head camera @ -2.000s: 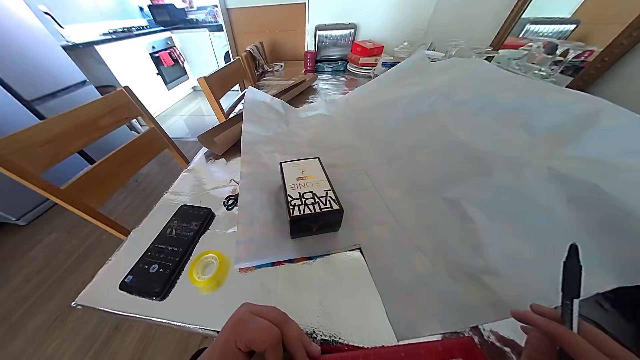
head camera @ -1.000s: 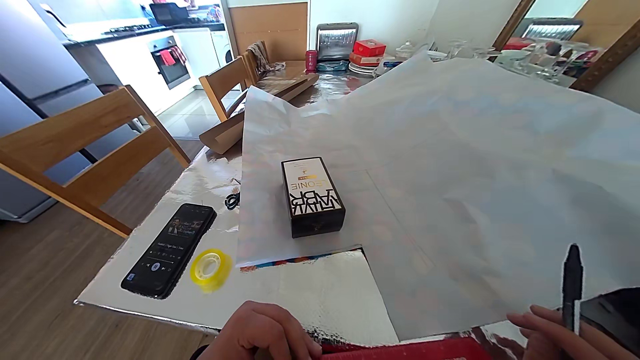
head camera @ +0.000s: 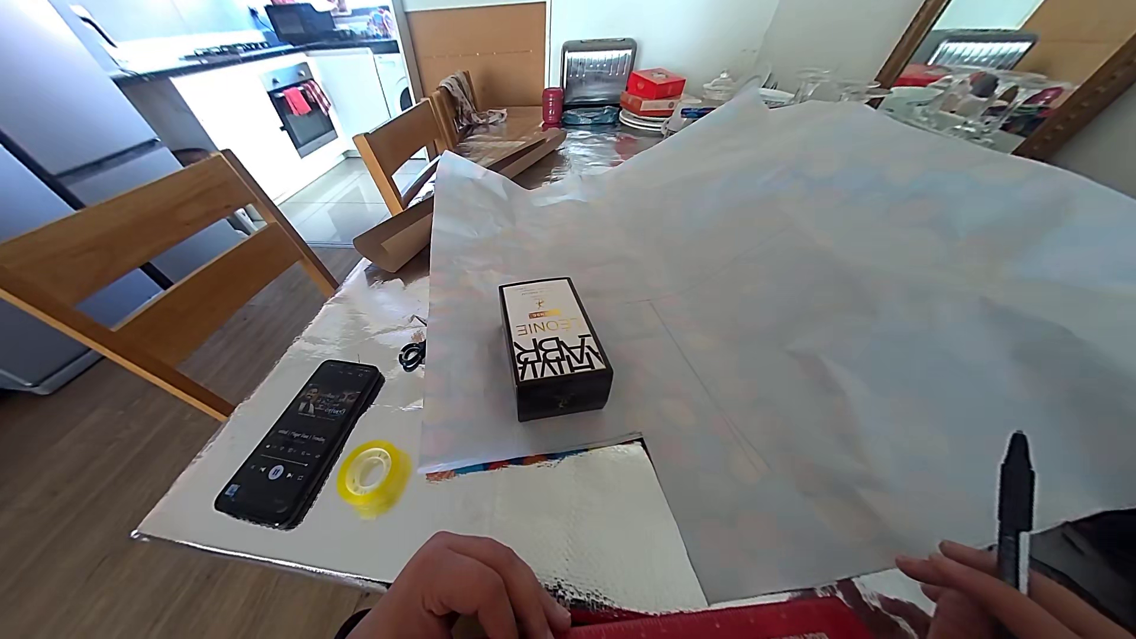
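Observation:
My left hand [head camera: 470,590] grips the left end of a red ruler [head camera: 719,621] at the bottom edge of the view. A black pen [head camera: 1015,506] stands upright in my right hand [head camera: 967,590], its dark end up. Beyond both hands a large sheet of wrapping paper [head camera: 852,355] lies pale side up, with faint lines drawn on it. A black and white box [head camera: 557,348] rests on the paper's left part. Left of the sheet are a roll of yellow tape [head camera: 374,477], a smartphone [head camera: 302,444] and the dark handles of scissors [head camera: 412,356], partly under the paper.
Wooden chairs [head camera: 151,266] stand along the table's left side. A brown cardboard roll [head camera: 399,235] lies past the paper. Farther back are a toaster [head camera: 599,71], red boxes [head camera: 655,84], plates and glassware [head camera: 812,84] before a framed mirror. The silver-covered table's edge [head camera: 257,561] is near left.

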